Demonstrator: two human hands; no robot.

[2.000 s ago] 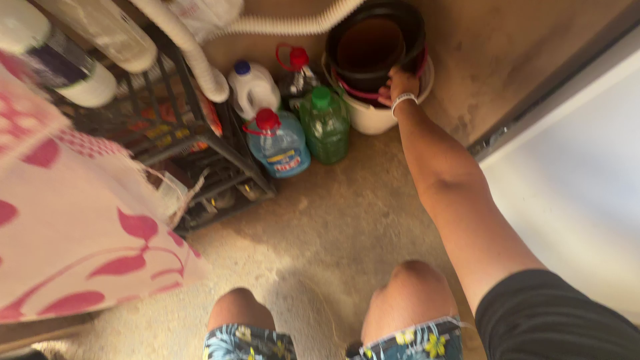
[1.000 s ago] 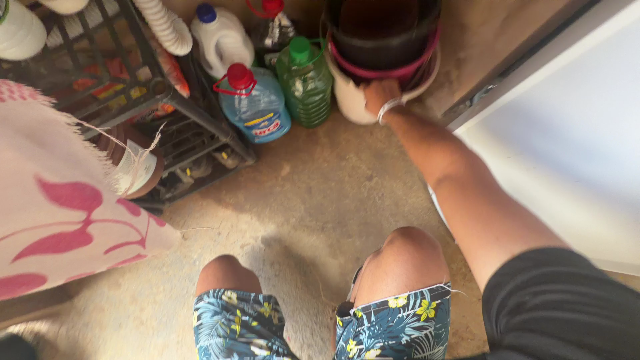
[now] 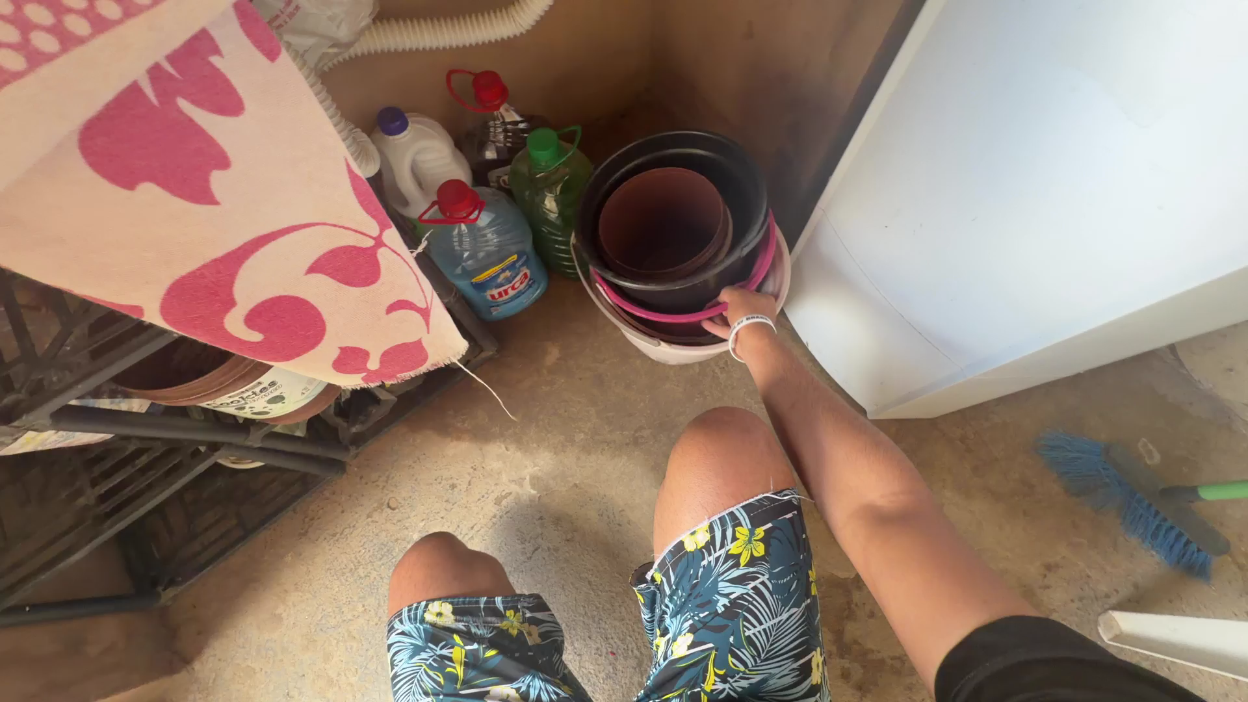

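Observation:
A stack of nested buckets stands on the floor against the wall: a white outer bucket (image 3: 673, 353), a pink rim or handle (image 3: 667, 316), a black bucket (image 3: 673, 146) and a brown pot (image 3: 663, 219) innermost. At the stack's front right, my right hand (image 3: 746, 310) has its fingers curled at the pink part, with a white band around the wrist. Whether the pink part is a rim or a handle is unclear. My left hand is out of the picture.
Left of the stack stand a green bottle (image 3: 551, 195), a blue bottle (image 3: 492, 258) and a white jug (image 3: 421, 156). A patterned cloth (image 3: 253, 214) hangs over black crates (image 3: 205, 448). A white appliance (image 3: 1024, 195) and a blue broom head (image 3: 1131, 502) are on the right.
The view has shifted, bringing the broom head into sight at the right. My right hand was lower, at the white bucket's rim, one second ago, and is now at the pink part.

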